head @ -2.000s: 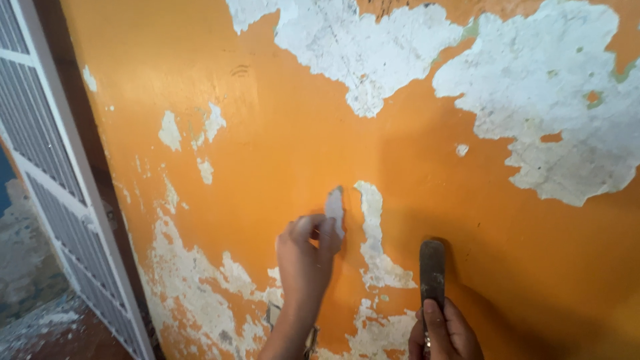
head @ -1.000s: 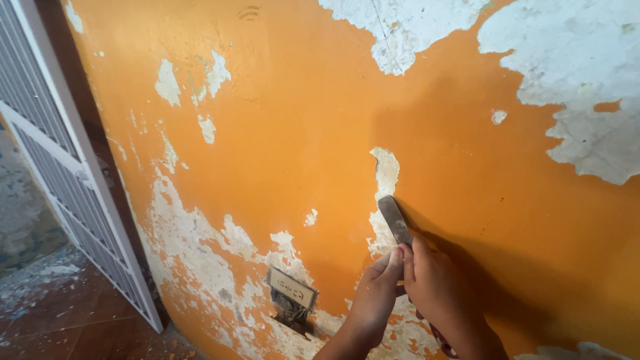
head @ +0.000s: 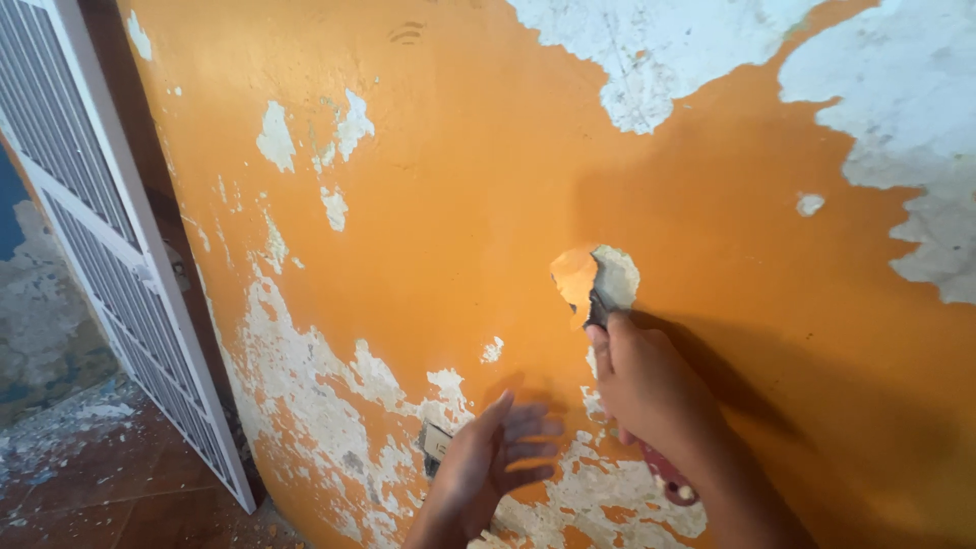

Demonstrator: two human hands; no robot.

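Note:
My right hand (head: pixel 637 366) grips a scraper with a dark metal blade (head: pixel 598 305) and a red handle (head: pixel 667 476). The blade lies at a loose flake of orange paint (head: pixel 576 278), which stands off the wall beside a bare pale patch (head: pixel 618 274). Lower and to the left, my left hand (head: pixel 496 457) has its fingers spread, slightly blurred, with nothing in them. The tip of the blade is hidden behind the flake.
The orange painted wall (head: pixel 442 213) has large bare patches at the upper right and along the bottom. An electrical box (head: pixel 436 448) sits in it, partly behind my left hand. A white metal gate (head: pixel 130 252) stands at the left, with paint debris (head: pixel 69 431) on the tiled floor (head: pixel 99 496).
The bare patch by the blade has grown wider, and a paint flake now lifts off there. My left hand has come away from beside the scraper, down and to the left.

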